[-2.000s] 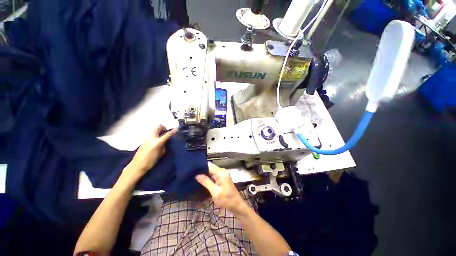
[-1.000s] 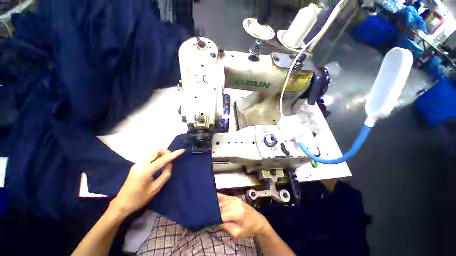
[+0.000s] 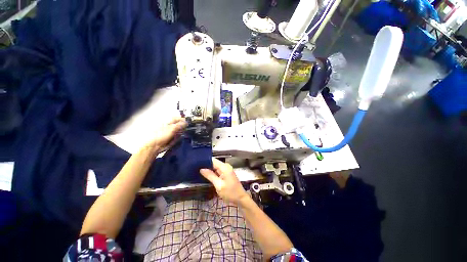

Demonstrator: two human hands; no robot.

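The navy garment end (image 3: pixel 188 162) lies under the needle area of the cream sewing machine (image 3: pixel 246 64) and over the table's front edge. The presser foot and needle assembly (image 3: pixel 199 134) sits at the cloth's upper edge. My left hand (image 3: pixel 166 134) is beside the needle area on the left, with its fingertips at the cloth; part of its grip is hidden. My right hand (image 3: pixel 223 179) pinches the cloth's right edge below the cylinder arm (image 3: pixel 240 139).
A large navy garment bundle (image 3: pixel 77 77) fills the left side. A white lamp (image 3: pixel 381 64) on a blue gooseneck stands at right. A phone (image 3: pixel 226 107) is behind the cylinder arm. A dark pile (image 3: pixel 327 220) lies low at right, beside the checked lap cloth (image 3: pixel 199 230).
Since one second ago, both hands have moved up toward the machine. The cloth that hung over the lap now lies higher and more bunched. My left hand is farther up beside the machine head.
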